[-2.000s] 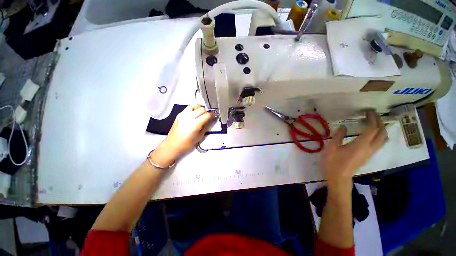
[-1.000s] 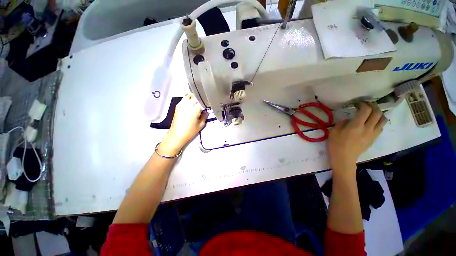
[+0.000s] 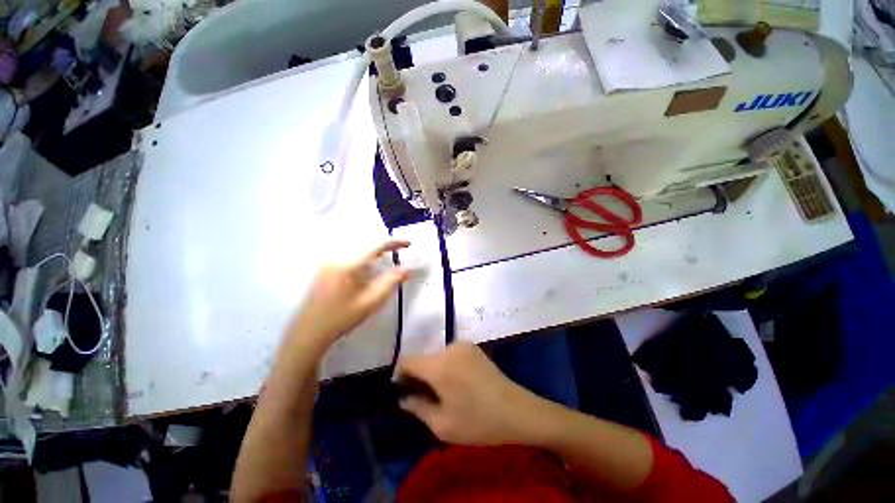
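A white strip [image 3: 424, 295] with dark cloth edges runs from the presser foot [image 3: 457, 211] towards the table's front edge. A dark cloth piece [image 3: 394, 196] lies behind and left of the needle area. My left hand [image 3: 348, 295] is left of the strip, thumb and finger apart, fingertips over its left edge. My right hand [image 3: 456, 393] is closed on the strip's near end at the table's front edge; its fingertips are partly hidden. The cream sewing machine head [image 3: 579, 128] stands above; the needle itself is too small to tell.
Red-handled scissors [image 3: 601, 221] lie open right of the needle area. The white lamp [image 3: 329, 167] hangs at the left of the head. A dark cloth pile [image 3: 697, 363] lies on a white board at lower right. White cable and plugs [image 3: 69, 314] are at far left.
My right hand has moved from the machine base, right of the scissors, to the strip's near end. My left hand has moved down from the presser foot. The white strip now shows in front of the needle area.
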